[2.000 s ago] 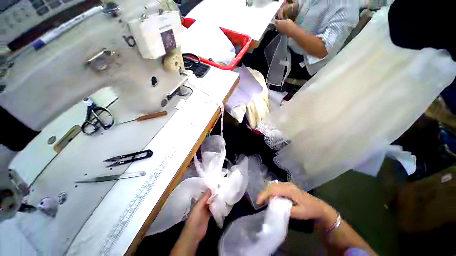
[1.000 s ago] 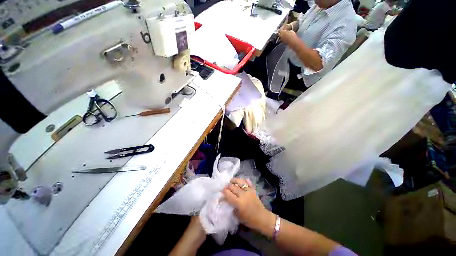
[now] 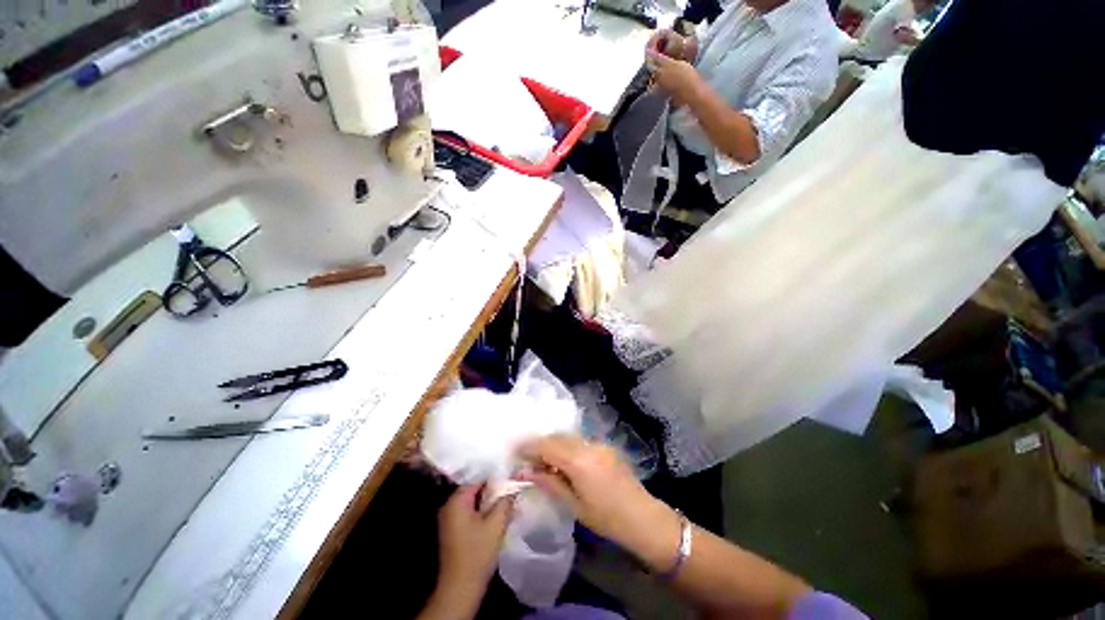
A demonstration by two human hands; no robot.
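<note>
Sheer white fabric is bunched over my lap, just off the wooden edge of the machine table. My left hand grips its lower part from below, with a narrow white fold between the fingers. My right hand is beside it, fingers closed on the same fabric. A loose end of the fabric hangs below the hands. The fingertips are partly blurred and hidden in the cloth.
The sewing machine stands left. Scissors, an awl, thread snips and tweezers lie on the table. A red tray, a person and a hanging cream garment are beyond; a cardboard box is right.
The fabric, first in separate pieces in each hand, was brought together and is now bunched rounder. My hands have closed together on it, and my left fingers now show.
</note>
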